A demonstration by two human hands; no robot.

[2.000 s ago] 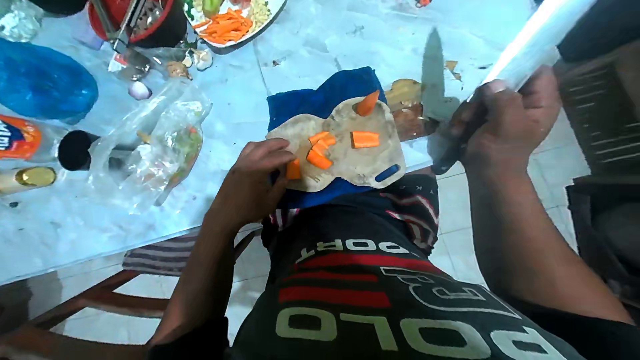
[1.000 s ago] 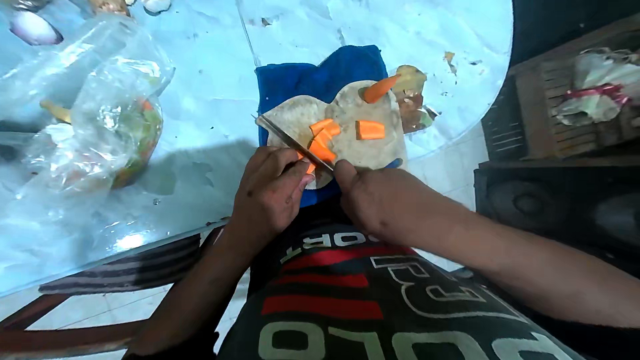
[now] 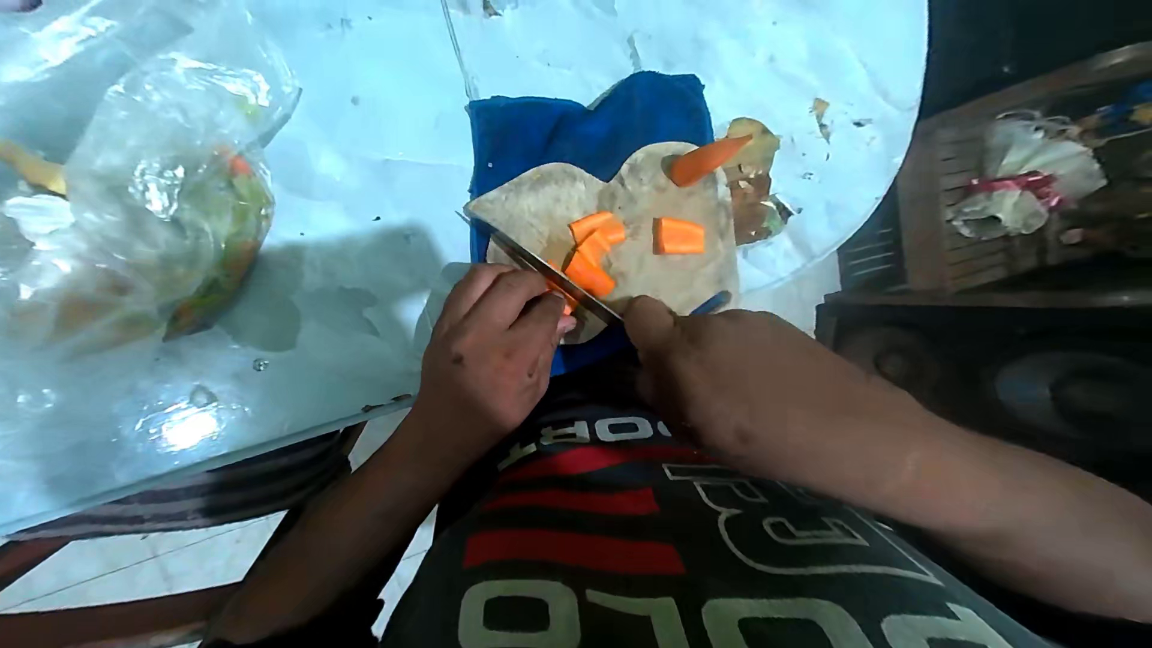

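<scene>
My right hand (image 3: 693, 369) is closed round the handle of a kitchen knife (image 3: 540, 265), whose blade points to the upper left over a heart-shaped cutting board (image 3: 648, 193). Against the near side of the blade, my left hand (image 3: 495, 346) presses a carrot piece (image 3: 565, 301), mostly hidden by its fingers. Several cut carrot chunks (image 3: 592, 261) lie just beyond the blade. A separate carrot chunk (image 3: 680, 237) rests on the board's right half, and a tapered carrot piece (image 3: 709, 160) lies across its upper right edge. Beneath the board is a blue cloth (image 3: 540, 130).
At left on the glossy table (image 3: 378, 171) lies a clear plastic bag (image 3: 171, 180) with vegetables in it. Peelings or scraps (image 3: 754, 184) lie right of the board. A wooden rack (image 3: 963, 216) with a plastic bag (image 3: 1035, 175) stands beyond the table's right edge.
Two seconds ago the knife was raised at the right; my right hand has brought it down and left onto the board. My left hand stays at the board's left side. The view has moved closer.
</scene>
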